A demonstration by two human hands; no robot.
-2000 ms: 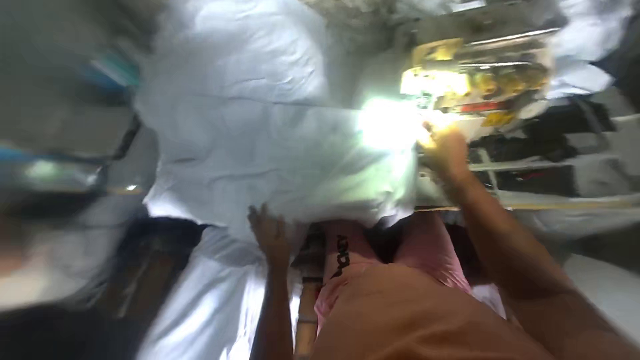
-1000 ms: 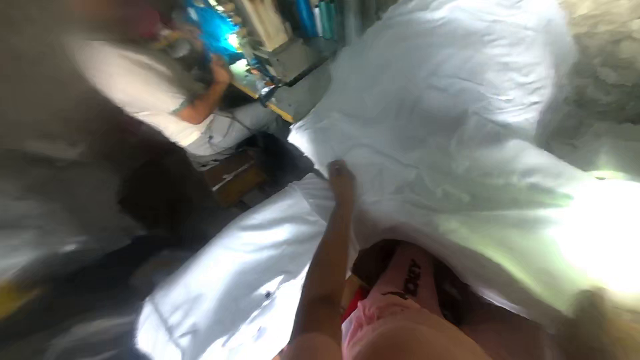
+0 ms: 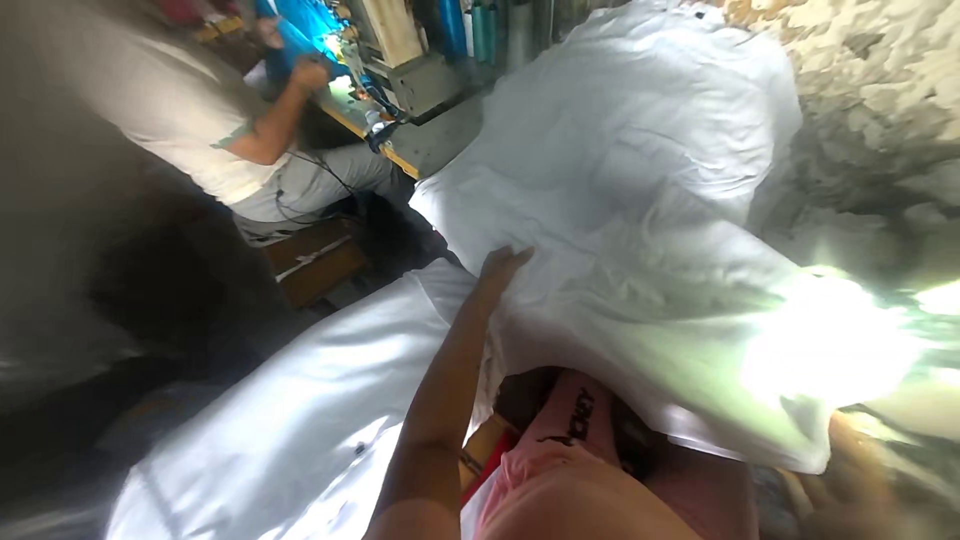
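Note:
A large piece of white cloth (image 3: 600, 247) lies bunched in front of me and hangs over my lap. My left hand (image 3: 506, 266) rests on its left part, thumb and fingers somewhat apart; whether it pinches a fold is unclear. At the right edge of the cloth, below a very bright lamp (image 3: 832, 337), my right hand (image 3: 851, 450) is blurred and partly lost in glare, so its grip cannot be made out. Another length of white cloth (image 3: 300, 397) spreads down at the lower left, beside my left forearm.
A seated person (image 3: 225, 127) works at the upper left with blue cloth (image 3: 300, 30) at a lit machine. The yellow edge of a table (image 3: 401, 161) runs towards my cloth. Thread cones (image 3: 480, 30) stand behind it. A wooden box or stool (image 3: 319, 262) is below, and a rough wall (image 3: 885, 82) rises at the right.
The view has swung strongly to the left since the earliest frame, bringing the seated person in. My left hand stays on the white cloth. Other hand movement is hard to judge because of blur.

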